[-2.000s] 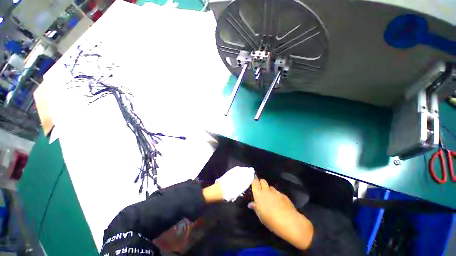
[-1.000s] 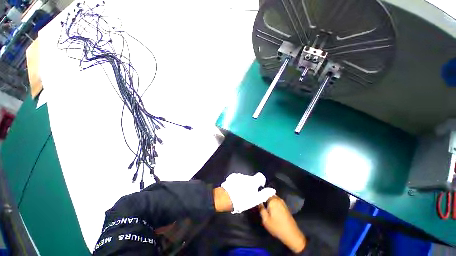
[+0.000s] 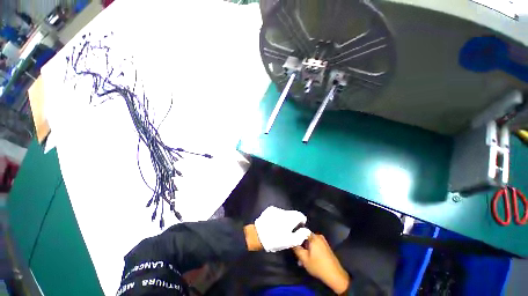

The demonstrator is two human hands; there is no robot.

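My left hand, in a white glove, is over my lap below the bench edge, with its fingers curled. My bare right hand touches it at the fingertips. Whether anything is held between them cannot be made out against the dark clothing. A bunch of loose black cables lies on the white surface at left, plug ends toward me. The dark round winding head stands upright at the top, with two bare silver prongs sticking out toward me.
A grey metal tying head stands on the green bench at right. Red-handled scissors lie beside it. A blue bin with black pieces is below the bench's right end. The bench's front edge runs above my hands.
The view has swung right and back left. My hands stay together over my lap; the right fingers have moved from beside the glove's fingers to under their tips. The prongs stay bare.
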